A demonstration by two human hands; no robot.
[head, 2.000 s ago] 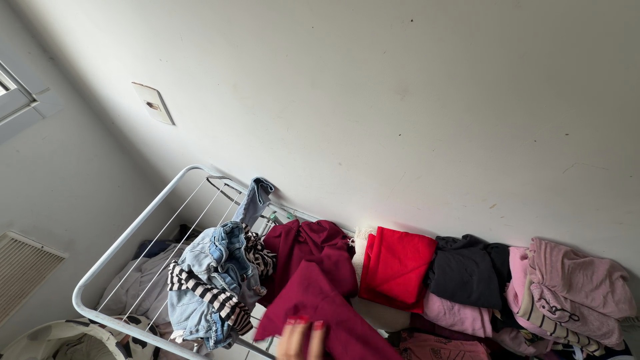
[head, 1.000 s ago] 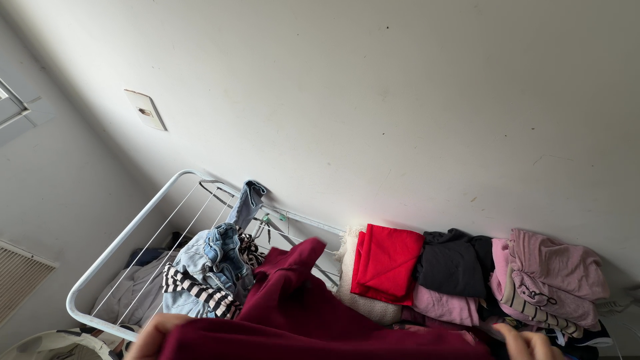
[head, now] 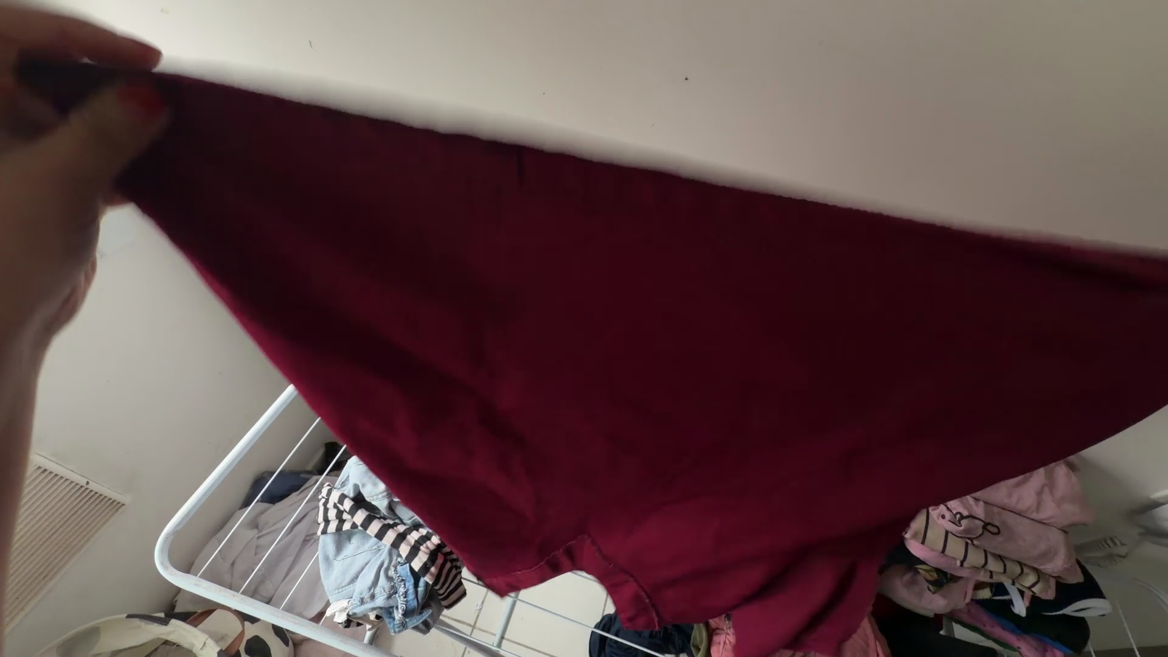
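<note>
A maroon cloth garment (head: 639, 347) is stretched across most of the view, its top edge sloping down to the right. My left hand (head: 100, 119), with red nails, pinches its upper left corner between thumb and fingers. The garment runs out of view at the right edge, and my right hand is not seen. Its lower edge hangs over a white wire drying rack (head: 228, 474). On the rack, left of the garment's lower part, lie light blue denim (head: 360, 566) and a black-and-white striped cloth (head: 401, 538).
Folded pink clothes (head: 1031, 520) are stacked at the lower right, with dark clothing beneath. Grey cloth (head: 283, 529) lies at the rack's left end. A patterned round item (head: 137, 634) is at the bottom left, below a wall vent (head: 59, 534). The pale wall stands behind.
The maroon garment has been lifted and spread wide; it lay bunched low over the rack before. My left hand has risen to the upper left. My right hand has left the view.
</note>
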